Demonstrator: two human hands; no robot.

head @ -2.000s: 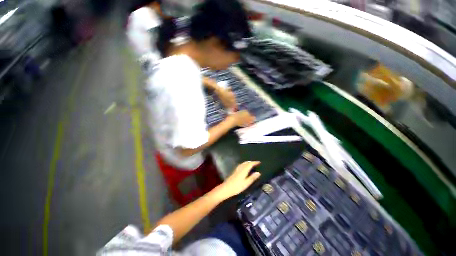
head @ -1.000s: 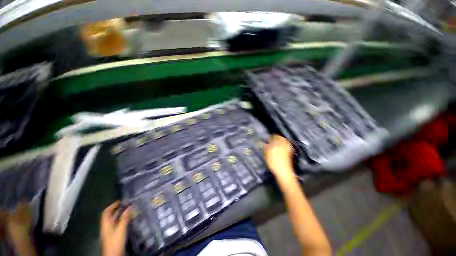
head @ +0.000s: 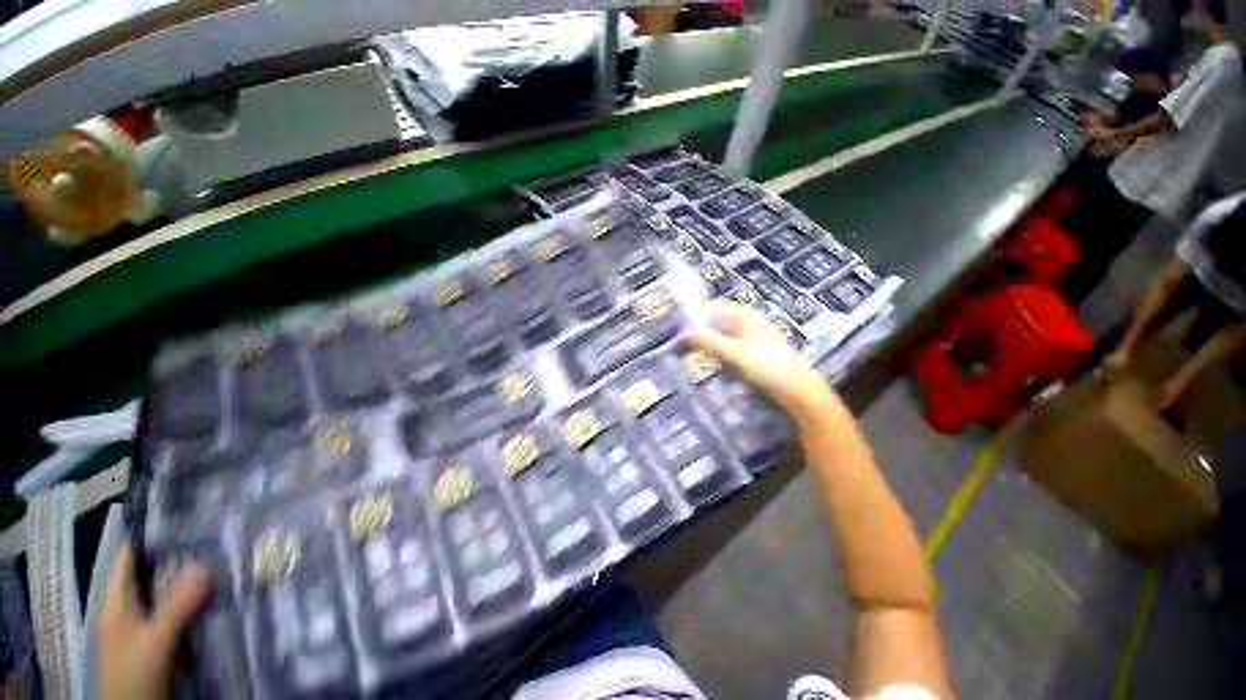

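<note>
A large blister tray [head: 396, 410] of black phone housings with gold ring-shaped pieces is held up in front of me, slightly blurred. My left hand [head: 153, 622] grips its near left corner, with the thumb on top. My right hand [head: 745, 349] is at its right side, with fingers over the edge area; the fingertips are partly washed out by glare. A second tray of black housings [head: 786, 233] lies on the bench behind and to the right, partly covered by the held tray.
White strips [head: 55, 547] lie at the left. A green conveyor [head: 273, 246] runs behind. A post [head: 768, 89] stands beyond the second tray. Red stools [head: 1004, 349], a brown carton [head: 1127, 458] and people are at the right. An orange round object [head: 68, 185] is at the upper left.
The held tray has come up and shifted left and nearer, with both hands still at its sides. The view has turned right, bringing the carton and people in.
</note>
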